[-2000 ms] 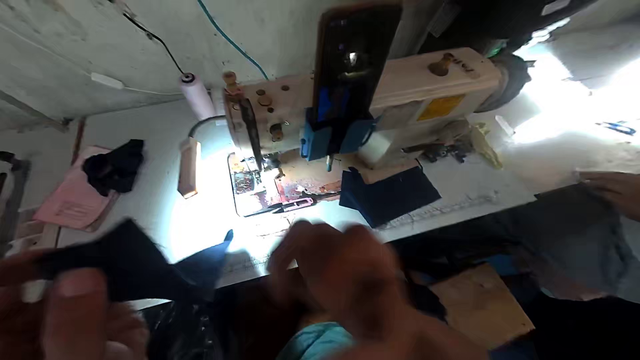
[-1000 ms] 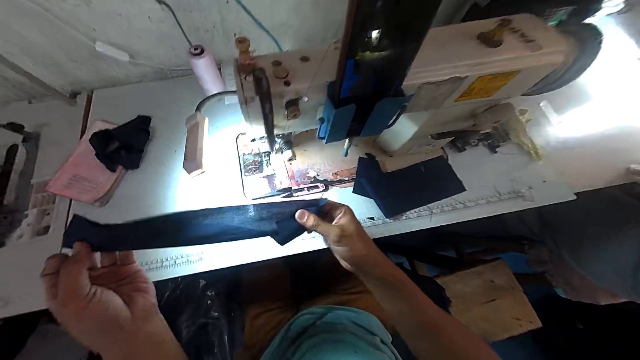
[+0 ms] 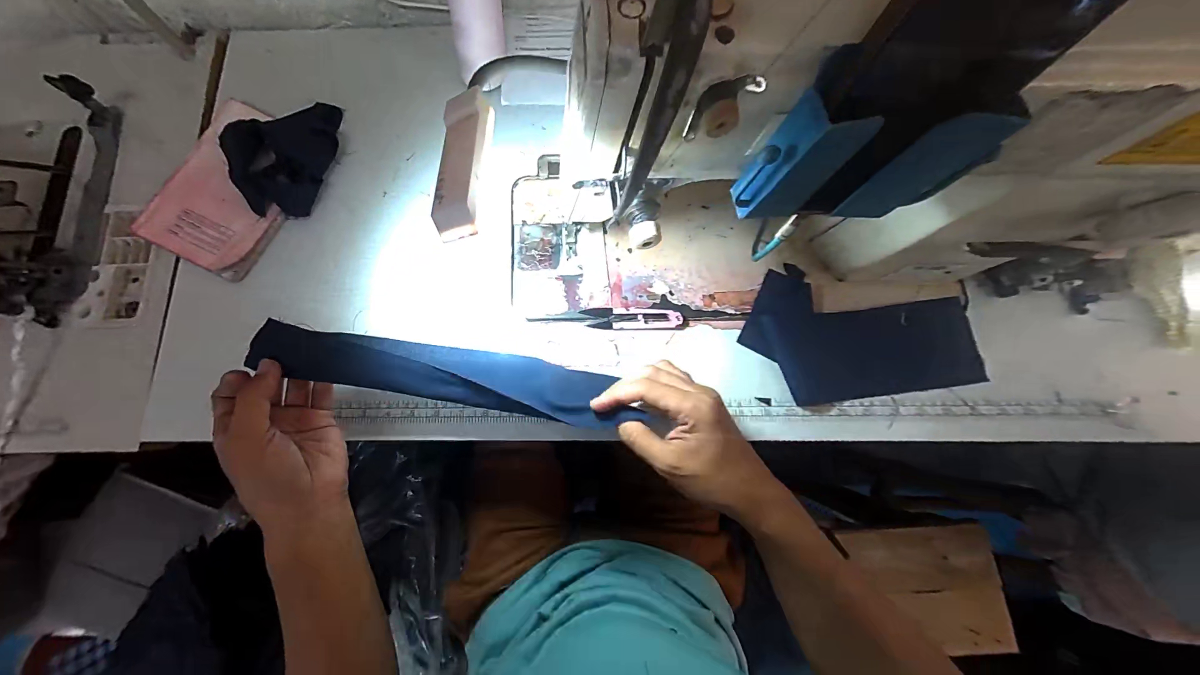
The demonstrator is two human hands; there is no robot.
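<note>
A long folded strip of dark navy fabric [image 3: 450, 370] stretches between my two hands, over the front of the white sewing table. My left hand [image 3: 286, 436] pinches its left end between thumb and fingers. The right end is gripped by my right hand [image 3: 680, 427], close to the table's front edge. Beyond the strip are the needle area of a sewing machine [image 3: 642, 220] and a pair of pink-handled thread snips [image 3: 642, 319]. Other dark navy fabric pieces [image 3: 881, 352] lie to the right of my right hand.
A ruler scale [image 3: 919, 410] runs along the table's front edge. A pink booklet [image 3: 211, 206] with dark cloth [image 3: 286, 159] on it lies at the left, near a second machine [image 3: 56, 225]. A wooden block [image 3: 462, 164] and a blue phone holder [image 3: 806, 141] are farther back.
The fabric, bunched and blurred two seconds ago, is now extended between both hands. My right hand has taken hold of its right end. The view has moved closer over the table.
</note>
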